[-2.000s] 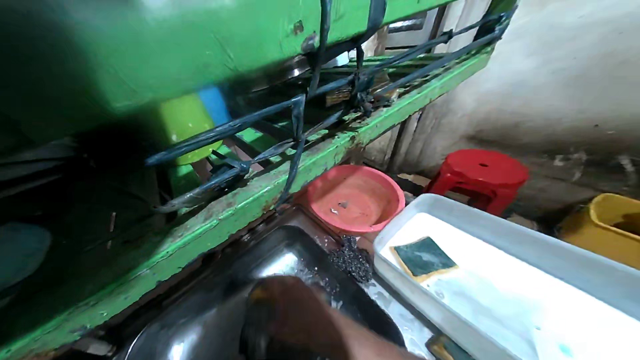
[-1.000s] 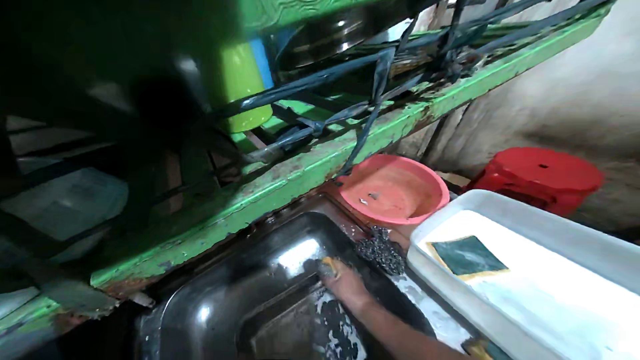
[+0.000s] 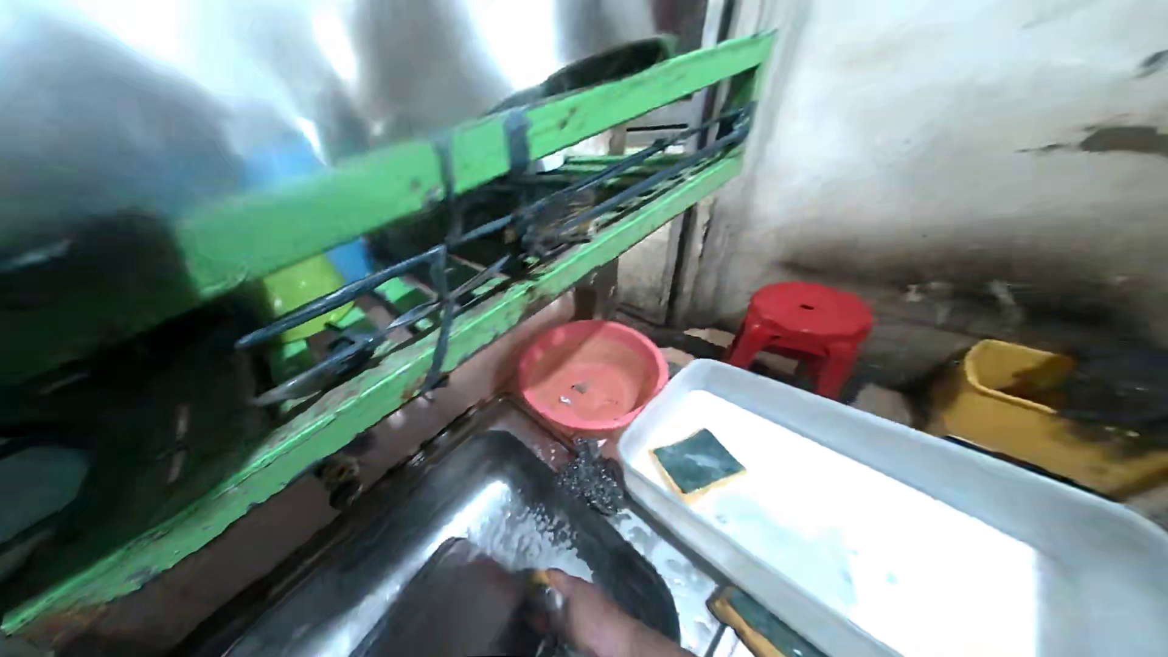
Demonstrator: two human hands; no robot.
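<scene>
My right hand (image 3: pixel 593 611) reaches in from the bottom edge over a dark, shiny metal basin (image 3: pixel 493 456), its fingers closed on a small yellowish thing (image 3: pixel 543 578), perhaps a sponge. White suds lie on the basin's surface. A brownish-black blurred shape is beside the hand; I cannot tell what it is. My left hand cannot be made out. A metal scouring pad (image 3: pixel 591 482) rests at the basin's far corner. Right of it, a green and yellow sponge (image 3: pixel 698 464) lies in a white plastic tub (image 3: pixel 903 456). Another sponge (image 3: pixel 762 625) sits beside the tub's near side.
A green-painted rack (image 3: pixel 493 319) with dark bands slants above the basin. Beyond the basin sits a pink plastic bowl (image 3: pixel 593 374) with bits in it. Behind the tub stand a red plastic stool (image 3: pixel 808 319) and a yellow container (image 3: pixel 1004 411) near the stained wall.
The view has shifted a lot, showing more of the rack's top and the wall. My right hand, plain over the basin a second ago, is now blurred at the bottom edge.
</scene>
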